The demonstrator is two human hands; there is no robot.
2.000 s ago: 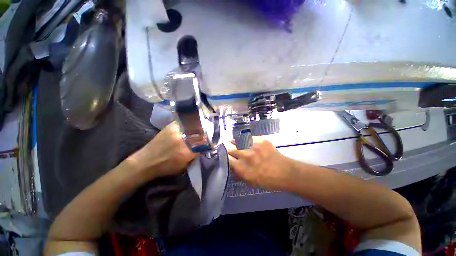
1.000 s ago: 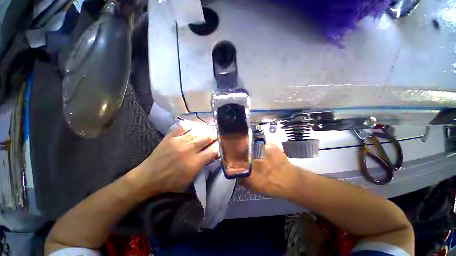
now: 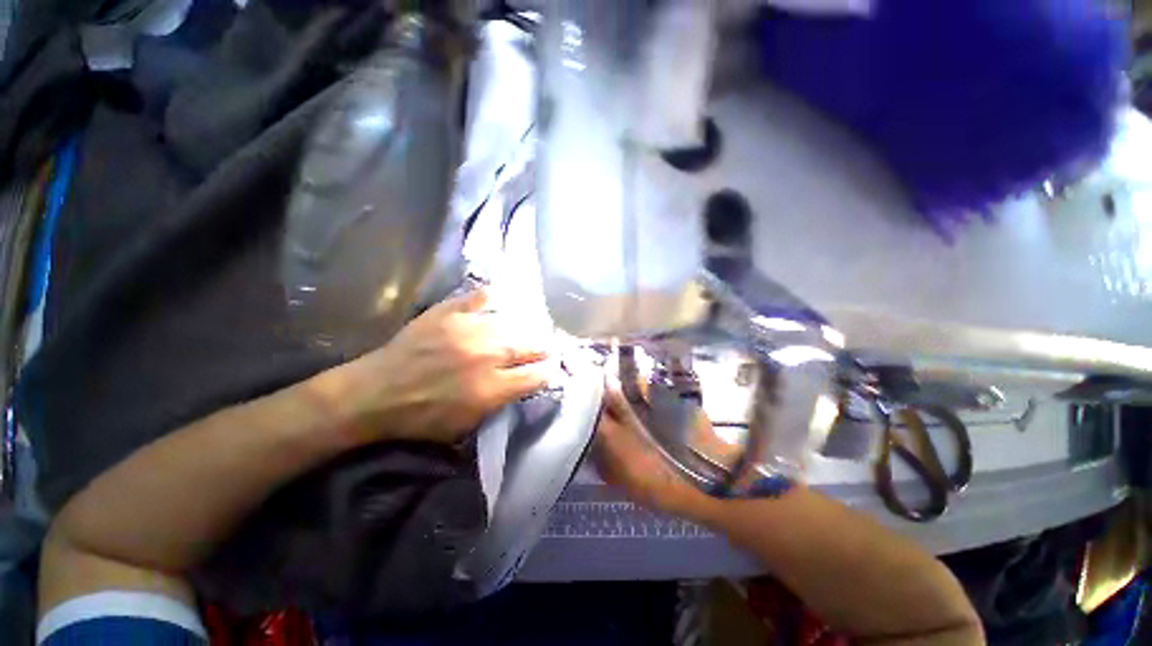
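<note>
A pale strip of cloth point(image 3: 543, 461) runs from the needle area down over the table's front edge, beside a large dark grey panel point(image 3: 190, 297). My left hand point(image 3: 449, 366) lies on the cloth just left of the needle area, its thumb and finger tips closed on the pale cloth. My right hand point(image 3: 644, 454) is at the right side of the strip, partly hidden behind the shiny metal guard point(image 3: 783, 391); its grip cannot be made out. The white sewing machine head point(image 3: 859, 265) is blurred. Needle and presser foot cannot be made out in the glare.
Shears point(image 3: 922, 461) lie right of the needle area. A grey translucent oval point(image 3: 366, 208) hangs left of the head. A purple fluffy cover point(image 3: 960, 101) is on top. Dark cloth is heaped at upper left. A ruler scale point(image 3: 619, 520) runs along the front edge. Red items show below the table.
The view has shifted, so the machine head sits further right. More pale cloth shows beyond my left hand. The metal guard is at a different angle. Both hands stay by the needle area.
</note>
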